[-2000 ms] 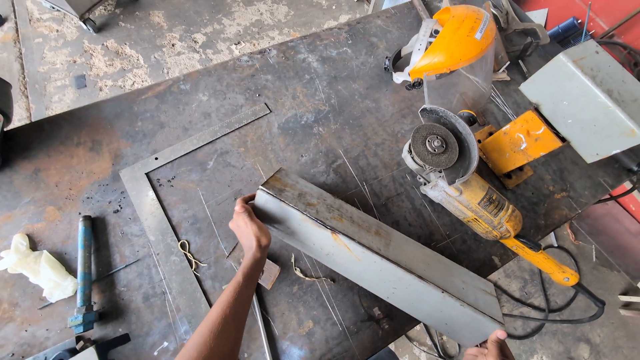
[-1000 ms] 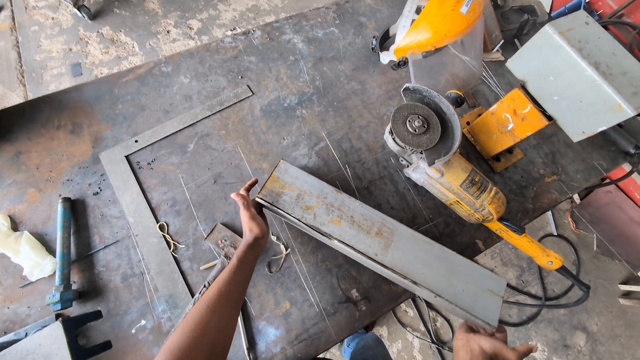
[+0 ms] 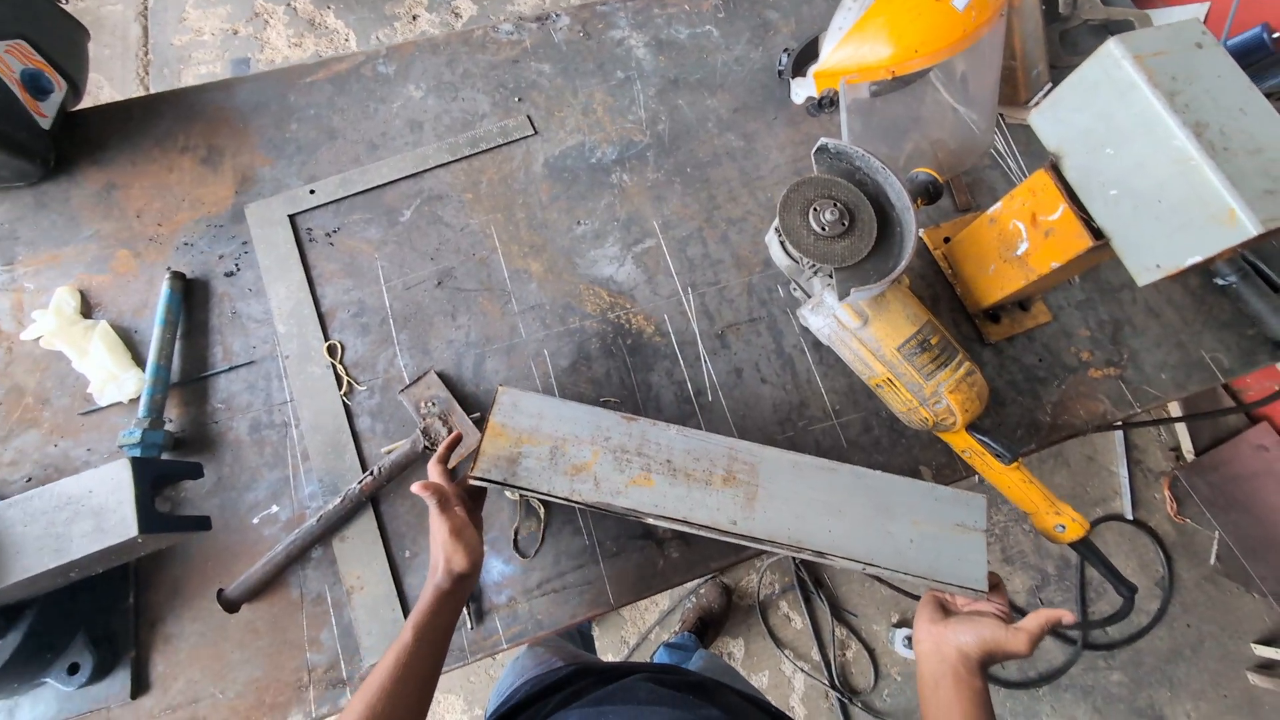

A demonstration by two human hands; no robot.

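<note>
A long grey-painted steel box section (image 3: 730, 485), with rust patches on its upper face, lies slanting at the near edge of the steel table. My left hand (image 3: 455, 515) is against its left end, thumb and fingers spread. My right hand (image 3: 965, 625) is under the lower right corner, palm up, with fingertips partly hidden beneath it. Left of the piece lie a rusty rod welded to a plate (image 3: 330, 520) and a steel carpenter's square (image 3: 310, 330). A yellow angle grinder (image 3: 905, 350) with a mounted disc rests to the right.
Behind the grinder are a yellow face shield (image 3: 910, 50), an orange steel bracket (image 3: 1025, 240) and a grey metal box (image 3: 1160, 150). At left lie a blue threaded bar (image 3: 160, 350), a pale glove (image 3: 85, 345) and a grey beam with a black fork end (image 3: 90, 520). Black cables (image 3: 825, 640) lie on the floor.
The box section has turned about its length, so its broad rusty face now points up. My right hand has opened out under its right end. The view has shifted.
</note>
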